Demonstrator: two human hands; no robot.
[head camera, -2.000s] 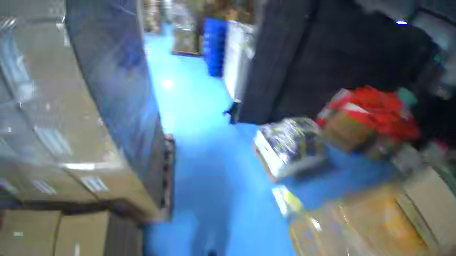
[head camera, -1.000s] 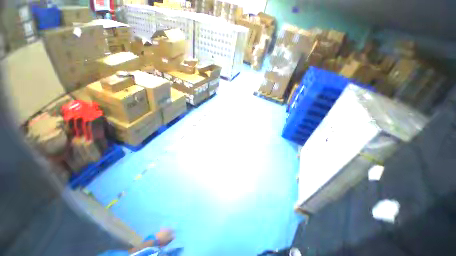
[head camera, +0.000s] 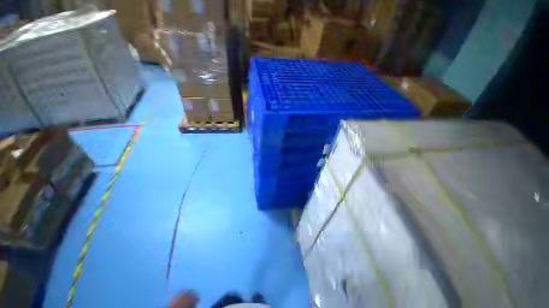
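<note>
A stack of blue plastic pallets (head camera: 334, 90) stands ahead, a little right of centre. A large white wrapped block with yellow straps (head camera: 385, 222) stands nearest, at the right. A small blurred part of a hand (head camera: 184, 299) shows at the bottom edge, left of centre; it seems to be my left hand, and its fingers cannot be made out. My right hand is not in view. Dark shoe tips show at the bottom edge beside a pale shape.
Stretch-wrapped cartons (head camera: 204, 66) stand on a wooden pallet ahead. A grey-white wrapped block (head camera: 66, 72) is at the upper left. Cartons (head camera: 36, 180) sit at the left, beside a yellow-black floor line (head camera: 99, 210) on the blue floor. More cartons stand behind the blue pallets.
The view has moved forward and turned right. The blue pallets and white block are nearer; the red item is out of view. The hand and blue sleeve seen earlier are now mostly cut off.
</note>
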